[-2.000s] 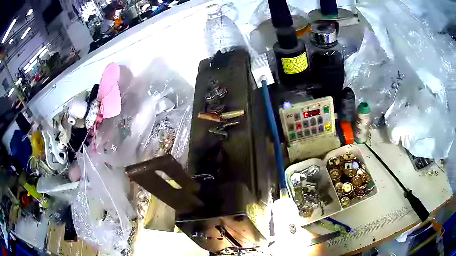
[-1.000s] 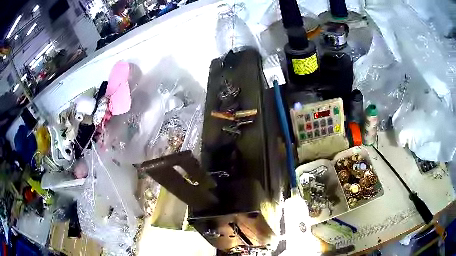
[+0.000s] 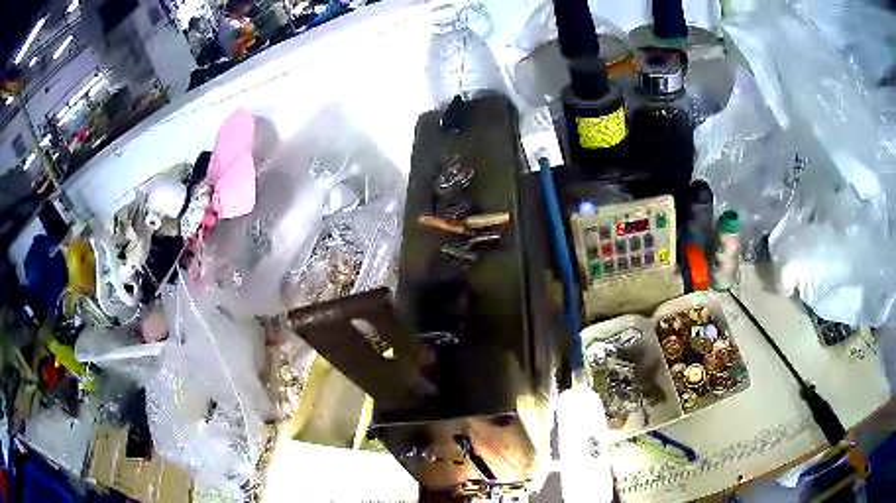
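Note:
The dark sewing machine head (image 3: 472,295) stands in the centre, with a slotted plate (image 3: 354,344) sticking out at its front left. Small metal bits and two tan pieces lie on its top. Right of it is a white two-compartment tray (image 3: 653,418), with silver metal trims (image 3: 617,378) on the left and gold buttons (image 3: 698,356) on the right. The machine's front end is cut off by the bottom edge. Neither of my hands is in view.
A control panel (image 3: 626,236) stands behind the tray. A screwdriver (image 3: 823,415) lies at right, a blue snips-like tool (image 3: 673,447) before the tray. The glaring lamp (image 3: 584,442) is beside the machine. Plastic bags (image 3: 211,393), a cream tray (image 3: 334,408) and dark thread cones (image 3: 597,118) surround it.
The view has shifted, so the machine and trays appear farther right than two seconds ago. More of the cream tray shows left of the machine. No object has clearly moved on the table.

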